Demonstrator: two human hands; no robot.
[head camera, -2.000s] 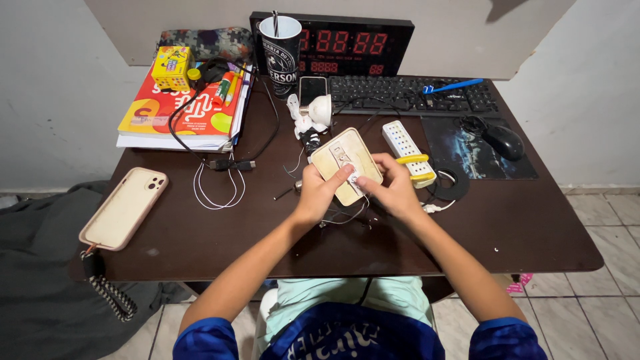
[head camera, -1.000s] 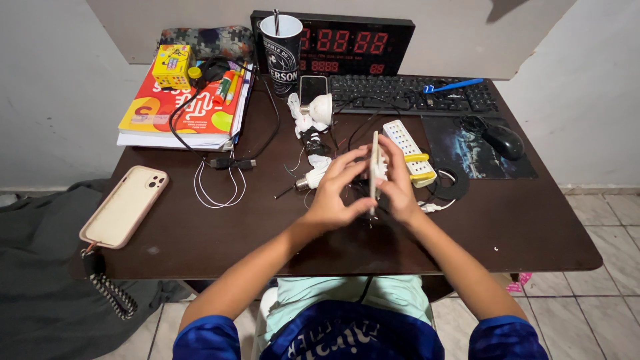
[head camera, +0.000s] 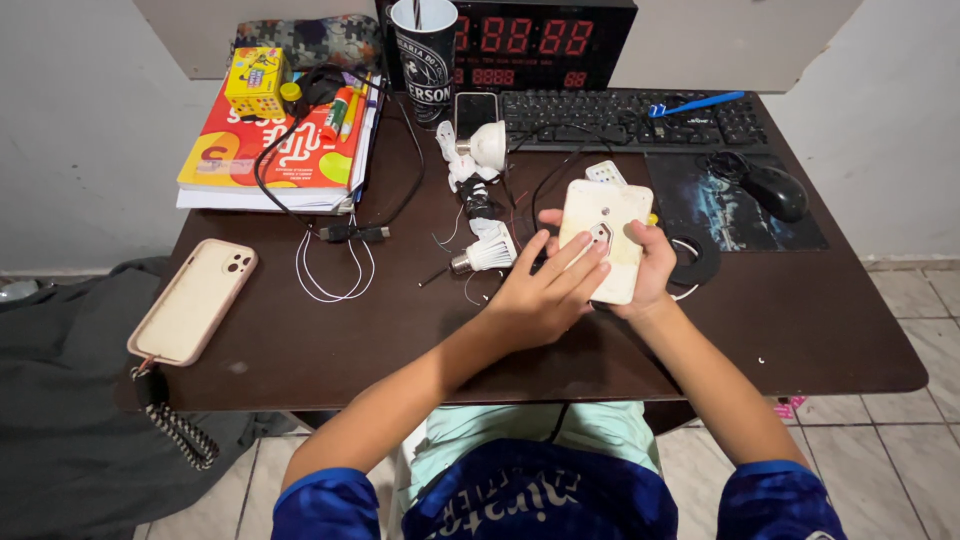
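Note:
A cream wall socket plate (head camera: 624, 206) with a three-hole outlet in its middle is held up over the desk, face toward me. My right hand (head camera: 651, 262) grips its right edge, thumb on the front and the other fingers behind. My left hand (head camera: 551, 289) lays its fingers flat across the plate's front, over and beside the outlet. Left of the hands lie an LED bulb (head camera: 491, 251) with a metal screw base and a white spot bulb (head camera: 489, 145), with black-taped white material (head camera: 474, 196) between them. Thin loose wires lie around these. A white power strip (head camera: 606, 172) is partly hidden behind the plate.
A roll of black tape (head camera: 701, 262) lies right of my right hand. Farther back are a keyboard (head camera: 570, 120), a blue toothbrush (head camera: 697, 104), a mouse (head camera: 776, 191) and a tall cup (head camera: 424, 67). Books (head camera: 262, 176), a black cable (head camera: 420, 161) and a phone case (head camera: 187, 307) are at the left.
The plate, edge-on one second ago, has turned so that its outlet face shows. My left hand's fingers have come to lie across its front, while my right hand keeps hold of its side.

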